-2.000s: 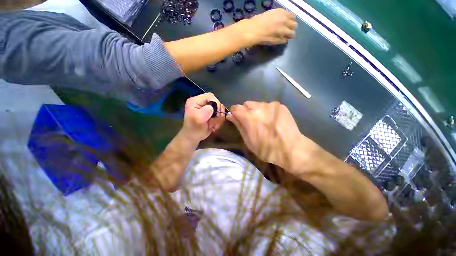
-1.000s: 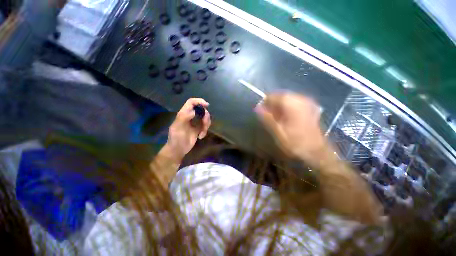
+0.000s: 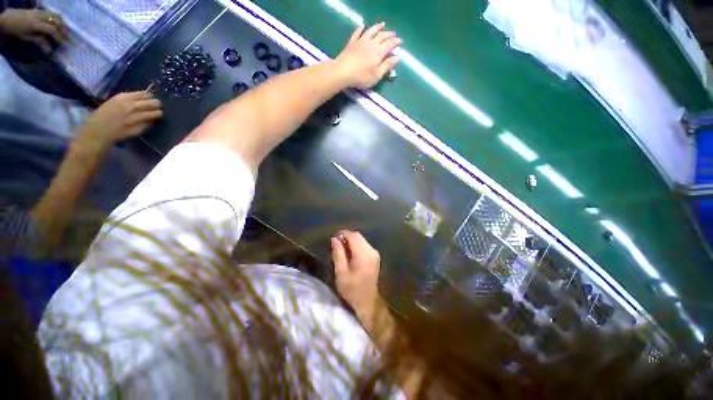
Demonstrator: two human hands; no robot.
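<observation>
My left hand [image 3: 367, 58] is stretched over the rail onto the green surface, palm down with fingers apart. A small pale speck lies beside its fingers; the underside of the hand is hidden. My right hand [image 3: 357, 264] is above the near bench edge with curled fingers. A tiny dark spot shows at its fingertips, but what it holds is unclear. Black rings [image 3: 232, 56] lie on the dark bench, partly covered by my left arm. Silvery-white tweezers [image 3: 355, 180] lie on the bench between my hands.
A heap of small black parts [image 3: 188, 73] and a clear tray [image 3: 100, 37] are at left, near another person's hands [image 3: 123, 117]. A speckled patch [image 3: 423, 219] and a tray with black pieces [image 3: 486, 226] are at right. A pale rail [image 3: 438, 153] borders the green surface [image 3: 469, 74].
My left hand has gone from the near bench edge up across the rail, and the black ring no longer shows in it. My right hand has drawn back towards the near edge. The view has shifted.
</observation>
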